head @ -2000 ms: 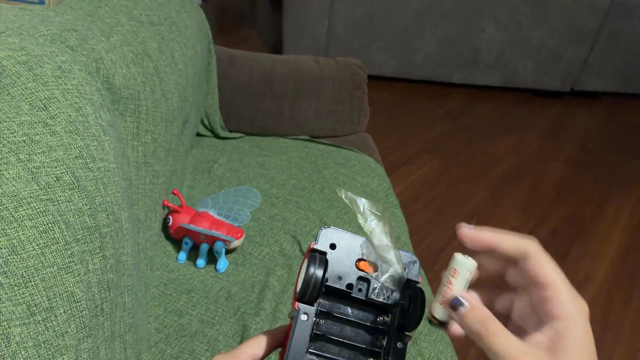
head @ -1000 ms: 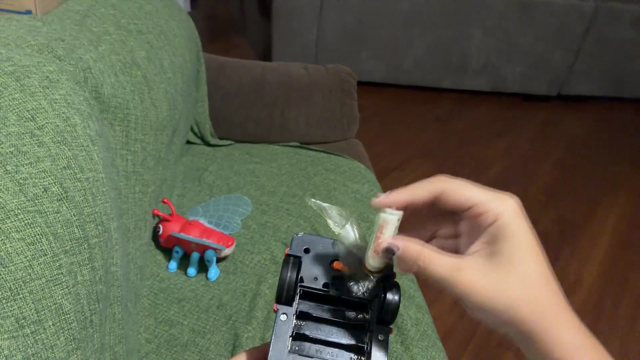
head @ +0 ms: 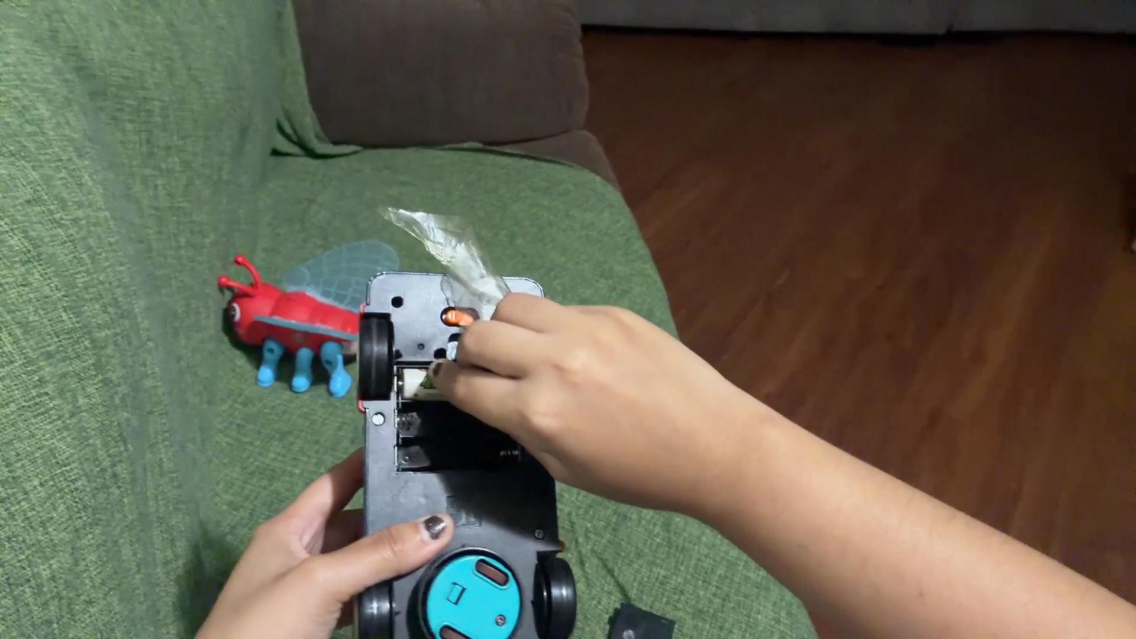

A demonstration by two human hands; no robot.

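My left hand (head: pixel 328 550) grips a toy car (head: pixel 461 497) by its lower left side, thumb on the black underside, which faces up. The battery compartment (head: pixel 457 435) is uncovered. In its top slot lies a battery (head: pixel 415 383), pressed by the fingers of my right hand (head: pixel 550 382), which hide much of it. The lower slots show bare metal contacts. A strip of clear plastic film (head: pixel 453 253) sticks up from the car's far end beside an orange switch (head: pixel 457 317). Nearer me is a round teal disc (head: pixel 470 595) between the wheels.
A red toy insect (head: pixel 302 319) with blue legs and a clear wing stands on the green sofa cover (head: pixel 568 204), left of the car. A small black plastic piece (head: pixel 641 621) lies at the bottom. Beyond are a brown armrest (head: pixel 444 71) and the wooden floor (head: pixel 843 177).
My right hand has brought the battery from the right of the car into the top slot. More of the car's underside shows now. The view has tilted down.
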